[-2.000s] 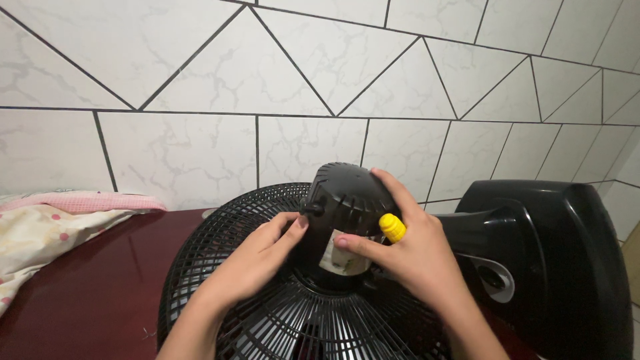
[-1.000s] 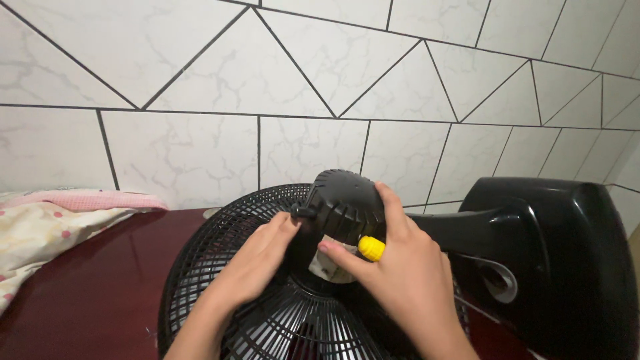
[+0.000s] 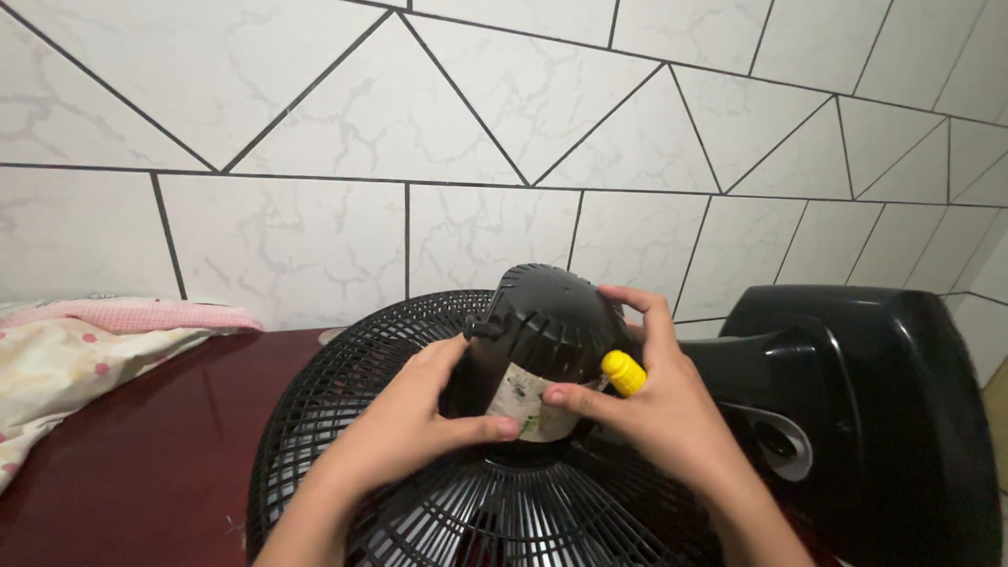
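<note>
A black electric fan lies grille-down, its rear grille (image 3: 315, 425) spread under both hands. The black plastic motor housing (image 3: 551, 315) stands up from the grille's middle, with a worn label (image 3: 524, 402) on its side. My left hand (image 3: 417, 417) grips the housing's left side, thumb beside the label, fingers behind and partly hidden near a small black knob (image 3: 482, 327). My right hand (image 3: 661, 394) holds the housing's right side, thumb on the label and a finger on top. A yellow plastic handle (image 3: 624, 373) sticks out between its thumb and index finger; its other end is hidden.
The fan's black neck and base (image 3: 874, 394), with a round grey-rimmed dial (image 3: 780, 445), extend to the right. A dark red tabletop (image 3: 142, 417) lies underneath. A dotted cream cloth and a pink cloth (image 3: 157, 315) rest at the left. A tiled wall (image 3: 315, 244) rises behind.
My left thumb, earlier up near the small black knob, is now lower, beside the label. The yellow handle has tilted and shifted within my right hand.
</note>
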